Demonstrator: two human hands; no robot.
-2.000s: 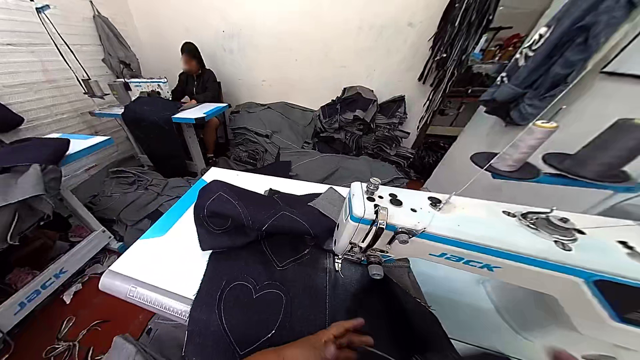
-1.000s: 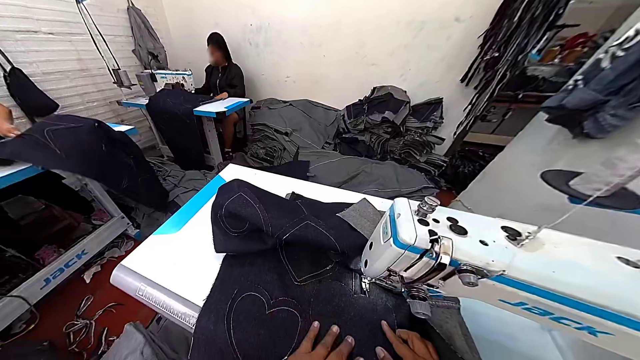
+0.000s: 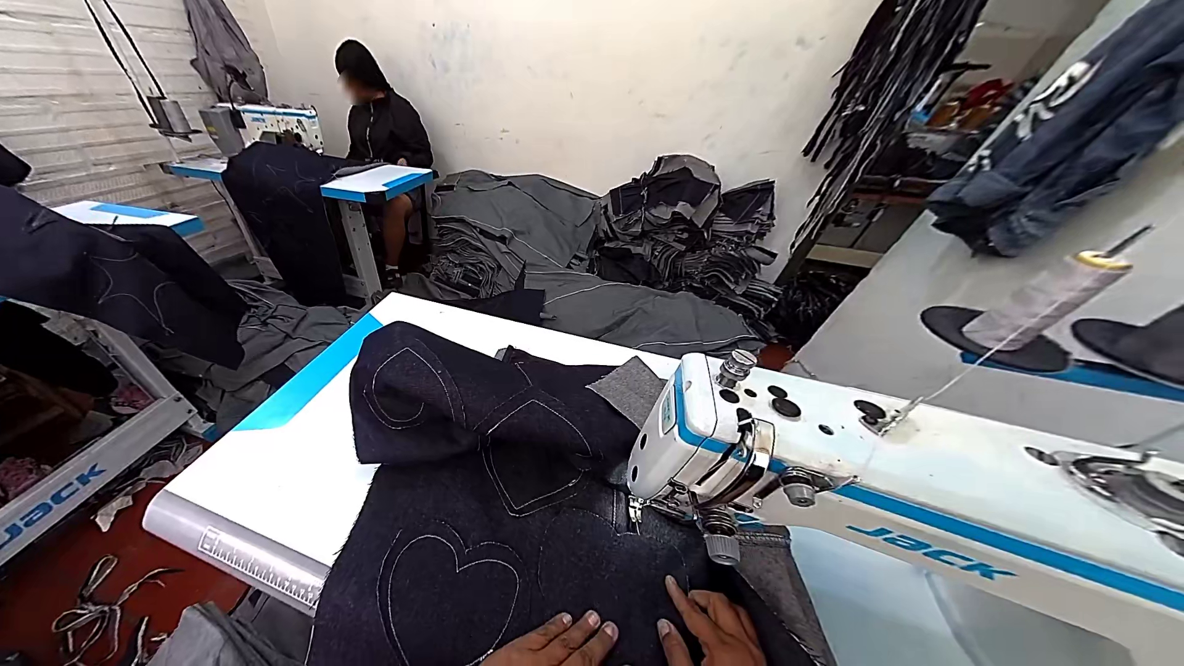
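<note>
Dark denim fabric (image 3: 435,518) with heart outlines in pale stitching or marking lies over the white sewing table (image 3: 305,462) and runs under the presser foot (image 3: 635,511) of a white and blue Jack sewing machine (image 3: 888,462). At the bottom of the view, my left hand (image 3: 560,640) rests flat on the denim beside the large heart. Just to its right, my right hand (image 3: 712,624) lies on the same cloth, below the needle area, fingers spread. A grey fabric piece (image 3: 632,388) sits by the machine head. Neither hand grips anything visible.
Thread runs from a cone (image 3: 1045,301) at the right. Piles of grey and dark fabric (image 3: 684,231) lie behind the table. A person (image 3: 384,120) sits at another machine at the back left. Dark denim (image 3: 102,277) spreads over a left table. Fabric strips (image 3: 92,610) litter the red floor.
Two seconds ago one hand was raised over the denim near the machine; now both hands rest on the cloth. Dark denim on the left table has shifted since one second ago.
</note>
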